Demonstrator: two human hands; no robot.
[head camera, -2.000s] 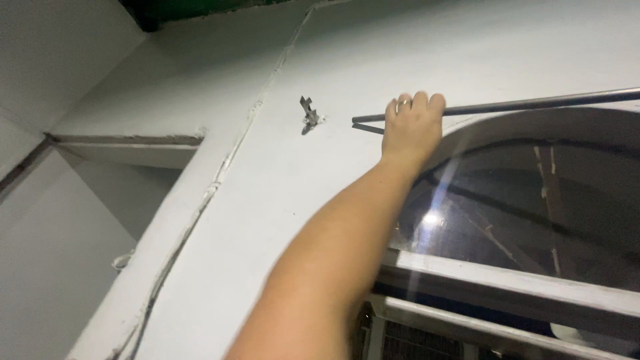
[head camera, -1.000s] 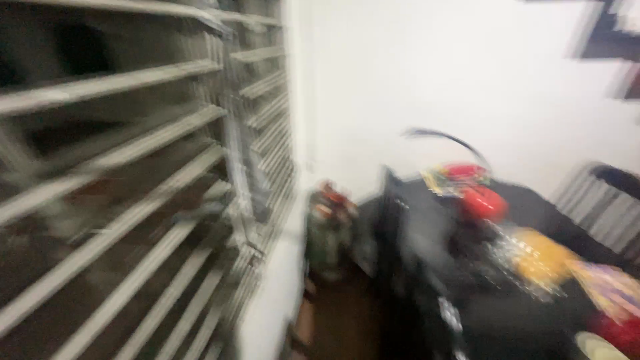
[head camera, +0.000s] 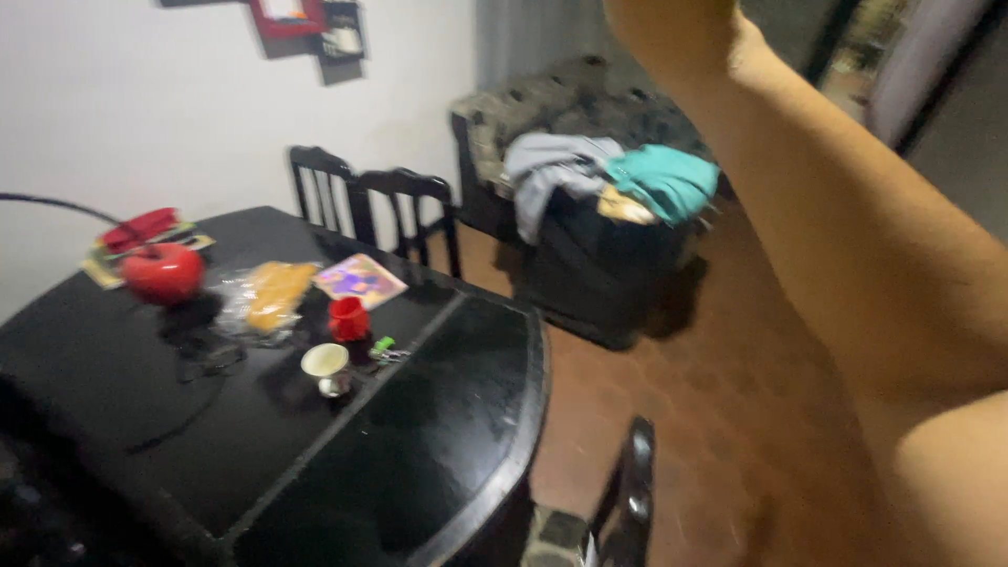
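Observation:
A bare raised arm (head camera: 787, 181) enters from the right edge and runs up out of the top of the view. Both hands are out of sight, so what they hold is hidden. To the left of the arm and below it stands a black dining table (head camera: 409, 425). On it are a red apple-shaped container (head camera: 163, 273), a yellow item in clear plastic (head camera: 277, 295), a colourful printed sheet (head camera: 370, 282), a red cup (head camera: 349, 319), a pale mug (head camera: 325, 362) and a small green item with what look like keys (head camera: 384, 349).
Black wooden chairs (head camera: 402, 185) stand behind the table, and another chair (head camera: 634, 472) is at the near right. Grey and teal cloths (head camera: 661, 177) lie on a dark piece beside a patterned sofa (head camera: 543, 98). Frames (head camera: 287, 17) hang on the wall above a brown tiled floor (head camera: 724, 378).
The view has swung from a wall and arched window, past louvres, to the table. Two seconds ago a hand was gripping a dark rod by the window; hand and rod are now out of view.

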